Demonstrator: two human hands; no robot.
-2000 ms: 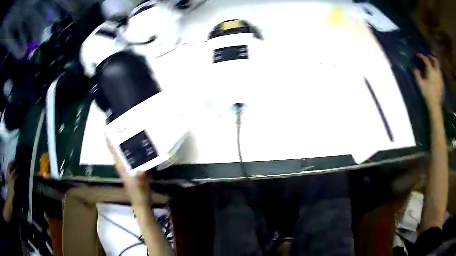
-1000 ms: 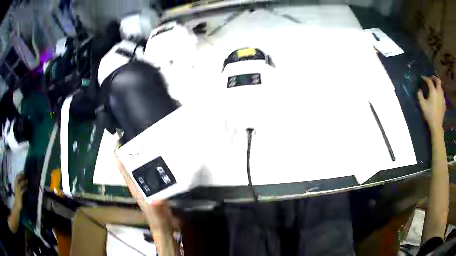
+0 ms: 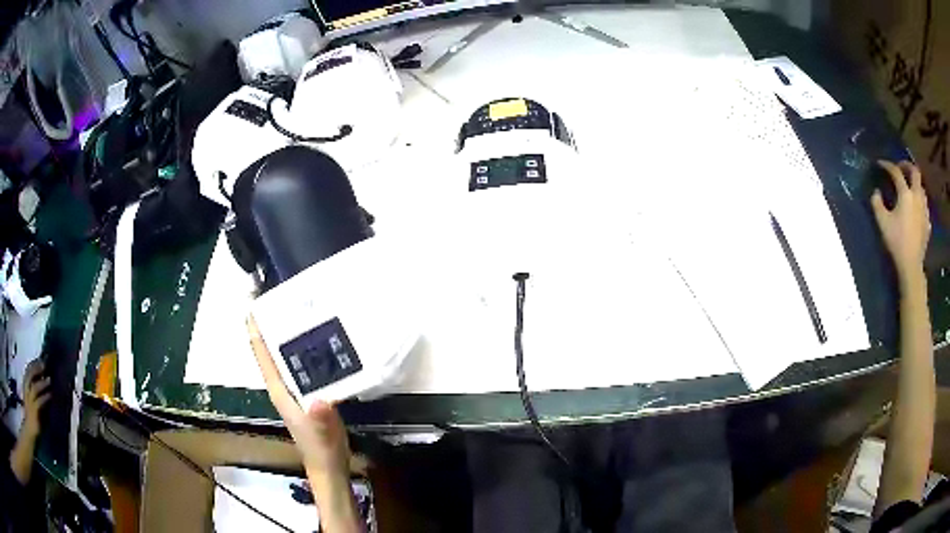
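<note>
A white security camera (image 3: 385,302) with a black rounded head and a dark front panel lies tilted at the left front of the bench. My left hand (image 3: 313,416) holds its white body from the left and below. A second camera (image 3: 510,224) lies on the white paper in the middle, its yellow-marked dark head away from me. Its black cable (image 3: 520,344) hangs over the front edge. My right hand (image 3: 902,219) rests on a dark mouse (image 3: 886,196) at the far right; the fingers partly hide it.
More white cameras (image 3: 344,96) stand at the rear left. A monitor edge (image 3: 396,13) shows at the back. A marker pen (image 3: 799,279) lies on the paper at right, a white card (image 3: 800,89) behind it. A carton (image 3: 172,479) is below. Another person's hand (image 3: 35,396) is at far left.
The view has shifted and become sharper, with the monitor's lower edge now visible. My left hand still holds the tilted camera, which sits at nearly the same spot. My right hand stays at the mouse.
</note>
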